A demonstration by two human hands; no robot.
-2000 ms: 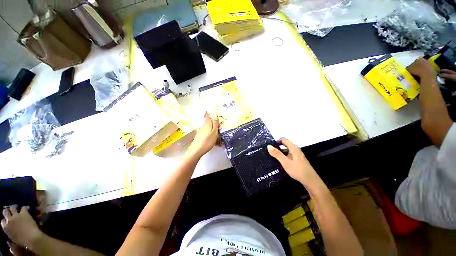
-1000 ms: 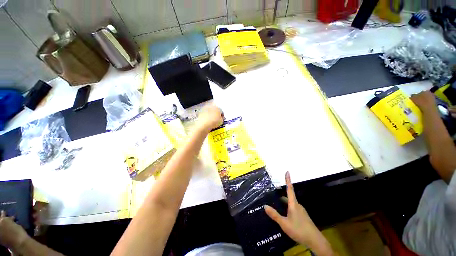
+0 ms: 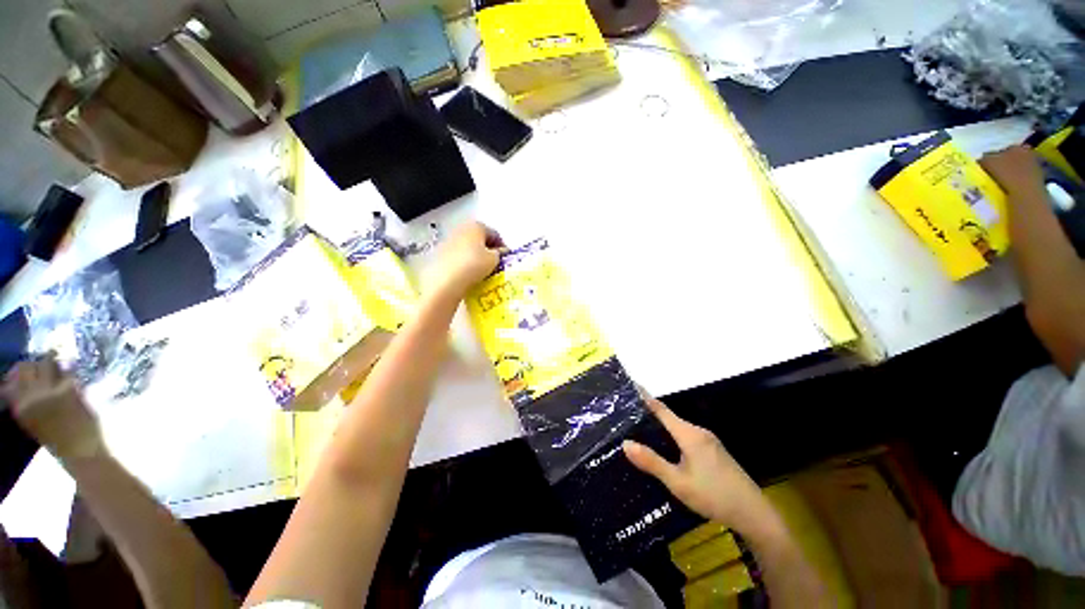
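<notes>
A yellow retail pack (image 3: 535,321) lies at the table's front edge, joined by shiny clear wrinkled film to a black inner box (image 3: 613,494) that sticks out past the edge toward me. My left hand (image 3: 468,256) pinches the top end of the yellow pack; the fingertips are partly hidden. My right hand (image 3: 690,462) holds the right side of the black box, thumb on top. Yellow packs (image 3: 312,321) stand in a stack left of my left forearm, with small silver pieces (image 3: 416,242) behind them.
Black boxes (image 3: 399,137), a phone (image 3: 485,123) and a yellow sleeve stack (image 3: 547,54) are at the back. Clear bags (image 3: 238,226) lie at left. A neighbour's hand (image 3: 54,410) is at left; another person holds a yellow pack (image 3: 946,205) at right. An open carton (image 3: 851,523) is below.
Since the first frame, my left hand has moved from the pack's side to its top end. My right hand's fingers were spread one second ago and now close on the black box's side.
</notes>
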